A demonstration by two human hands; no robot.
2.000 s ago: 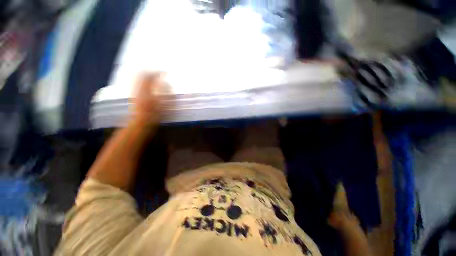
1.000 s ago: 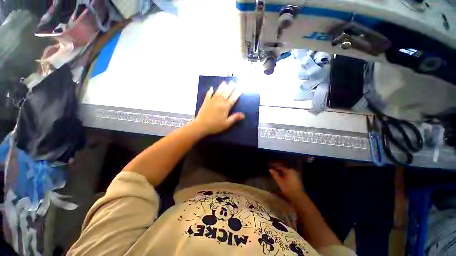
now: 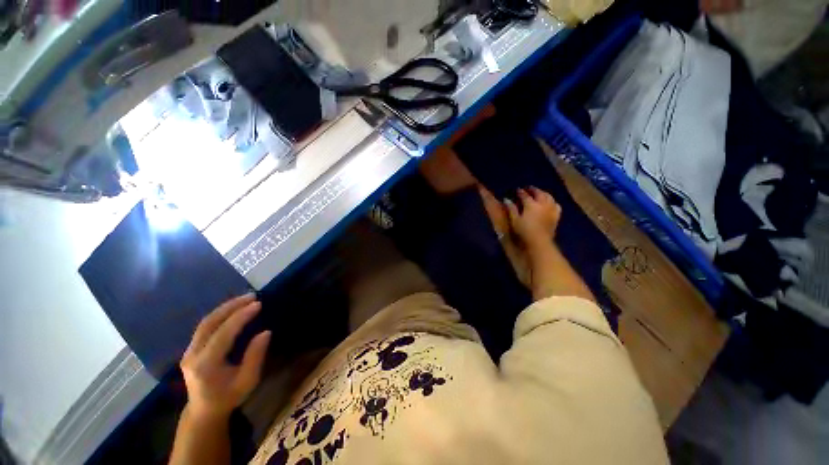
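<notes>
A dark navy fabric panel (image 3: pixel 164 281) lies on the white sewing table, its far corner under the bright lamp by the needle area of the sewing machine (image 3: pixel 54 136). My left hand (image 3: pixel 221 359) is at the panel's near edge, thumb and fingers apart, fingertips by its near right corner. My right hand (image 3: pixel 534 221) is low to the right of my lap, over dark cut fabric (image 3: pixel 564 236) beside the table. Its fingers are bent at the fabric; whether they grip a piece is not clear.
Black-handled shears (image 3: pixel 418 93) and a slim blue tool (image 3: pixel 400 141) lie near the table's front edge. A black phone (image 3: pixel 273 82) lies among pale scraps (image 3: pixel 209 100). A blue crate (image 3: pixel 627 186) with light and dark fabric stands right, beside brown cardboard (image 3: pixel 659 327).
The view has turned to the right. My left hand has slid from the panel's middle to its near edge. My right hand has moved from my lap out to the dark fabric at the right.
</notes>
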